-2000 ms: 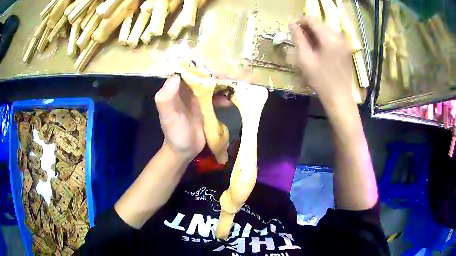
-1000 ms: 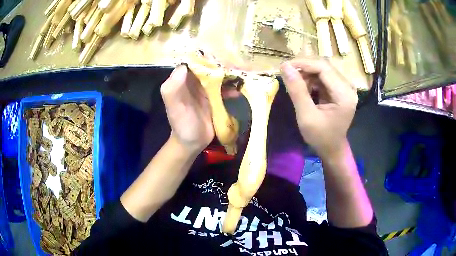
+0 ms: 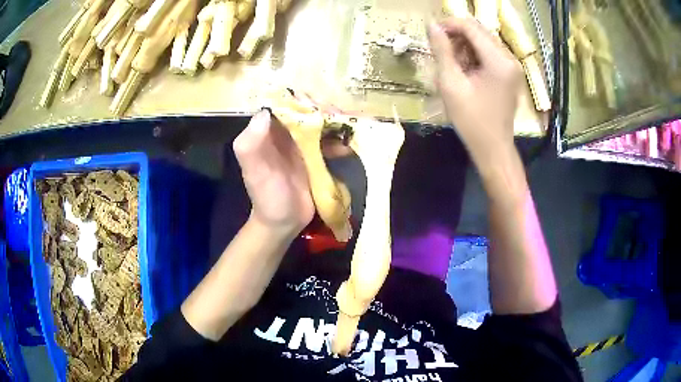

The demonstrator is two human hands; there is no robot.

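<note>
Two cream-yellow skeleton legs hang at the bench edge above my lap, their foot ends up at the edge. The shorter-looking leg (image 3: 325, 186) is in my left hand (image 3: 272, 175), thumb at its foot end. The longer-looking leg (image 3: 373, 224) hangs to the right of it; my left hand's fingers are partly hidden behind the pieces. My right hand (image 3: 478, 71) is over the bench beside the crusted work pad (image 3: 392, 56), fingers bent and slightly blurred. Whether it pinches something small cannot be told. A small white item (image 3: 403, 43) lies on the pad.
More skeleton legs (image 3: 149, 45) are piled at the bench's upper left, and several lie at the right (image 3: 523, 52) by the panelled enclosure. A blue bin (image 3: 145, 224) of brown sole pieces (image 3: 112, 216) stands at lower left. A black curved object (image 3: 13, 71) lies far left.
My right hand has moved up and away from the foot ends to beside the work pad, where it was two seconds ago. My left hand still holds the leg.
</note>
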